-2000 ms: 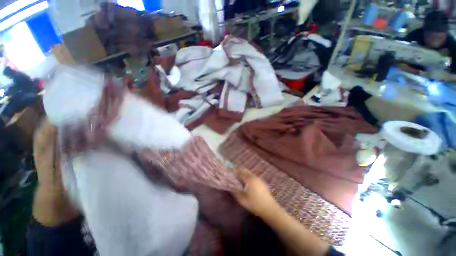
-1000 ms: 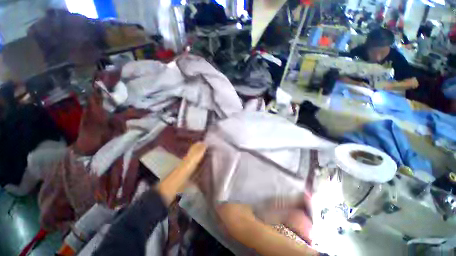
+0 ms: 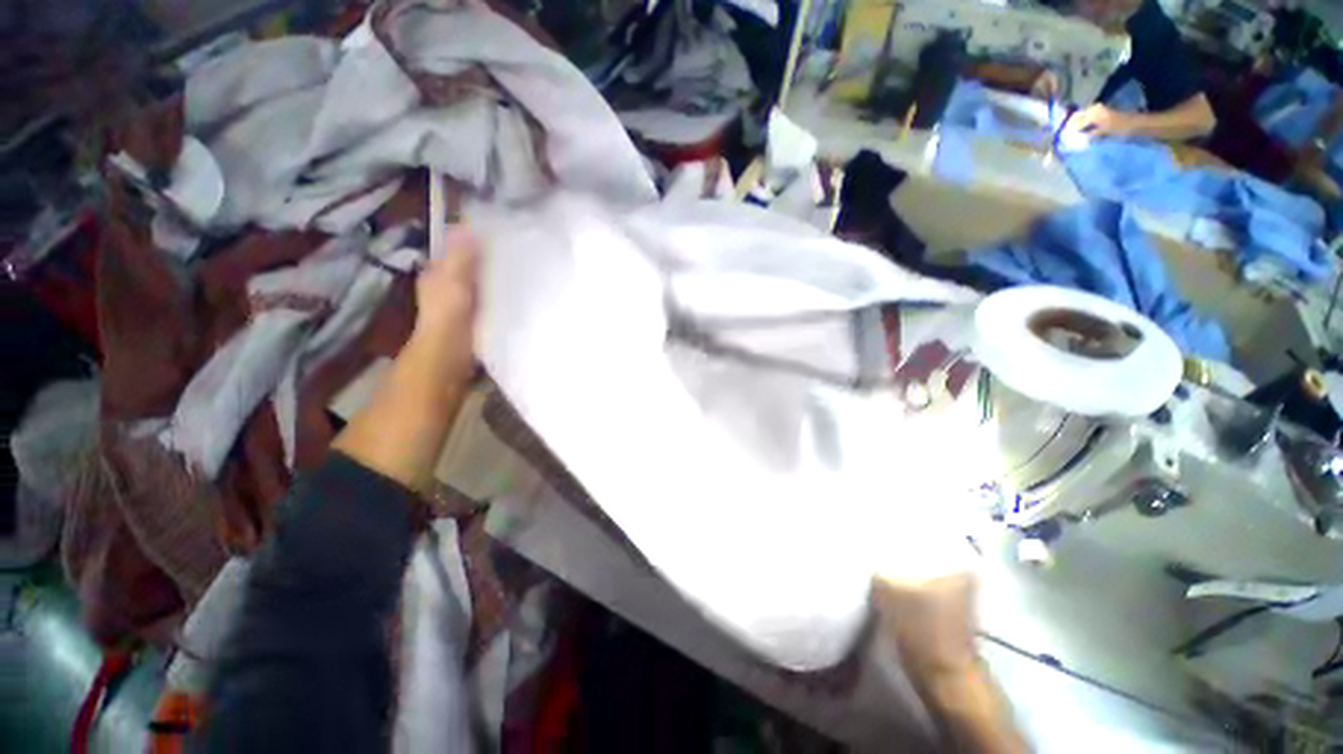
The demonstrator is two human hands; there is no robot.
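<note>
A large limp knit garment piece (image 3: 604, 368), pale side up, spans the table between my hands. My left hand (image 3: 427, 368) is at its far left edge, with the fingers partly hidden by the cloth. My right hand (image 3: 931, 611) is at its near right edge, beside the bright machine lamp; glare hides its fingertips. The white tape roll (image 3: 1083, 351) with a brown core sits above the sewing machine head (image 3: 1068, 457). The needle area is lost in glare.
A heap of brown-red and pale pieces (image 3: 295, 162) lies at the left and far left. Black snips (image 3: 1230, 626) lie on the machine table (image 3: 1090, 648) at right. Beyond are blue cloth (image 3: 1134, 273) and another person's hand (image 3: 1097, 121) and dark sleeve.
The view has tilted down. The pale piece is now spread wider and covers the brown-red cloth near the needle. My left hand has moved up along its edge; my right hand shows further right.
</note>
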